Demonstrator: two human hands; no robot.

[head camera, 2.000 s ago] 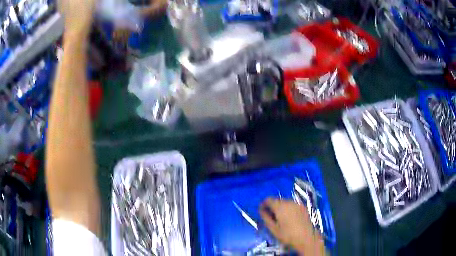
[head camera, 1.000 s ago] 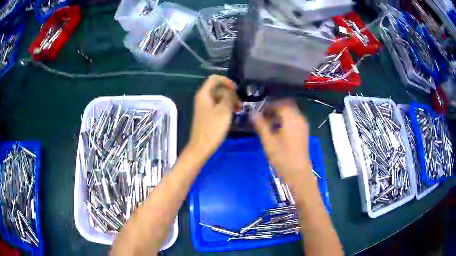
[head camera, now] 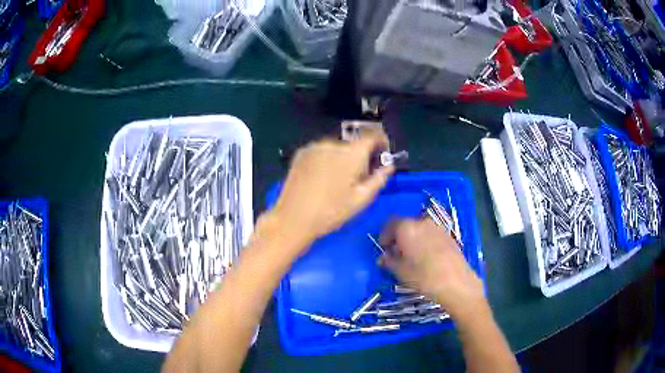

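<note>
The blue work tray (head camera: 328, 273) lies in front of the press head (head camera: 423, 51). Silver metal barrel-and-rod parts (head camera: 386, 313) lie along its near and right sides. My left hand (head camera: 332, 182) is between the tray's far edge and the press fixture (head camera: 357, 130), its fingers closed on a metal part (head camera: 394, 157) whose end shows. My right hand (head camera: 419, 251) is over the right part of the tray, blurred, with its fingers curled. A thin rod shows at its fingertips; whether it is held is unclear.
A large white bin (head camera: 106, 240) heaped with parts stands left of the tray. A white bin (head camera: 536, 255), a white block (head camera: 500, 186) and a small blue tray (head camera: 618, 193) are at right. Red bins (head camera: 510, 91) and a translucent bin (head camera: 208, 60) stand behind. A pale hose (head camera: 146, 87) crosses the bench.
Both hands were at the press fixture a second ago. My left hand has drawn back towards me with a part. My right hand has moved down over the blue tray.
</note>
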